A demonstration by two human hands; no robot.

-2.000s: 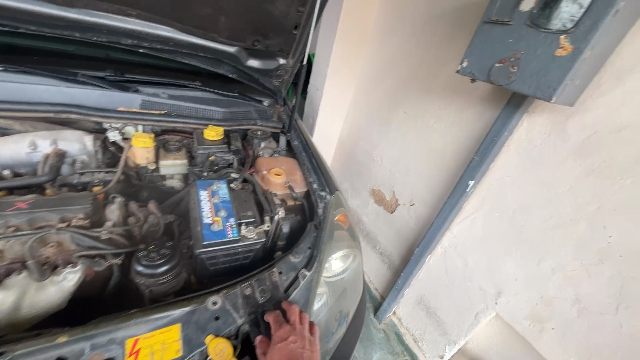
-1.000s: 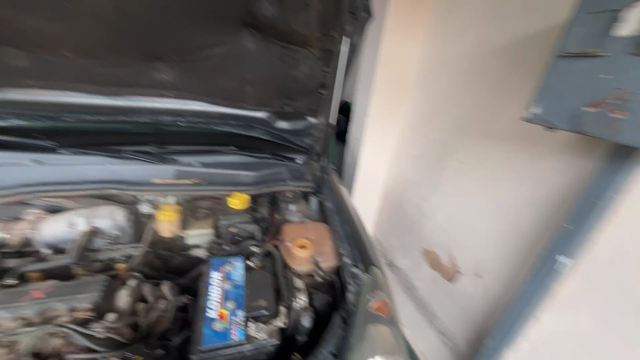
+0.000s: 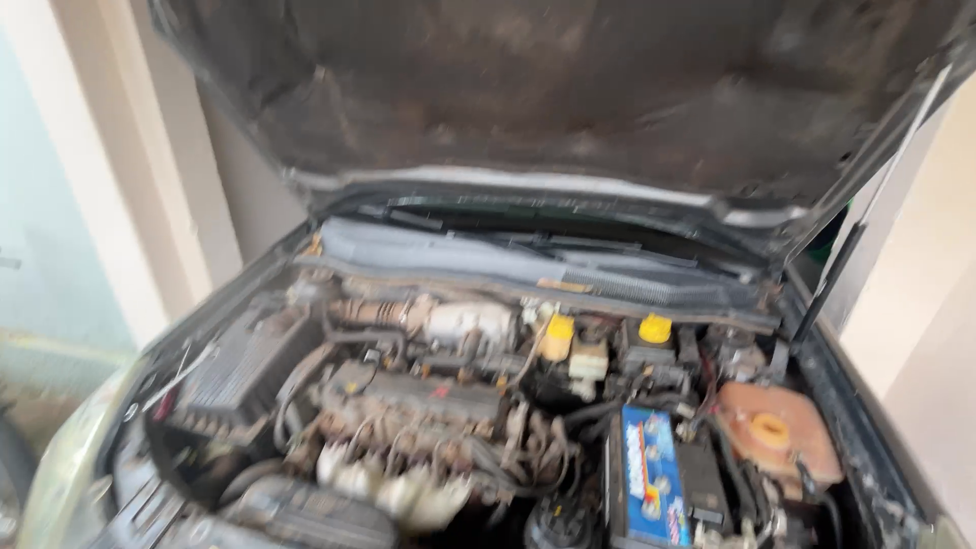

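Neither of my hands shows in the head view now. Below the raised hood (image 3: 549,91) lies a car's engine bay. The engine's dark top cover (image 3: 412,393) sits in the middle, with pale exhaust shielding (image 3: 396,488) in front of it. On the right stands a car battery (image 3: 656,473) with a blue label, beside an orange-brown coolant tank (image 3: 778,435). Two reservoirs with yellow caps, one pale (image 3: 557,338) and one dark (image 3: 654,330), are behind the battery. A black air filter box (image 3: 236,374) is at the left.
A gas strut (image 3: 831,274) rises at the hood's right side. Walls flank the car, one at the left (image 3: 160,152) and one at the right (image 3: 915,267). The headlight (image 3: 72,473) is at the lower left, and part of a dark wheel (image 3: 11,465) shows beyond it.
A hand rested on the car's front edge near the right headlight two seconds ago; it is out of view now. The view has swung left and up across the car.
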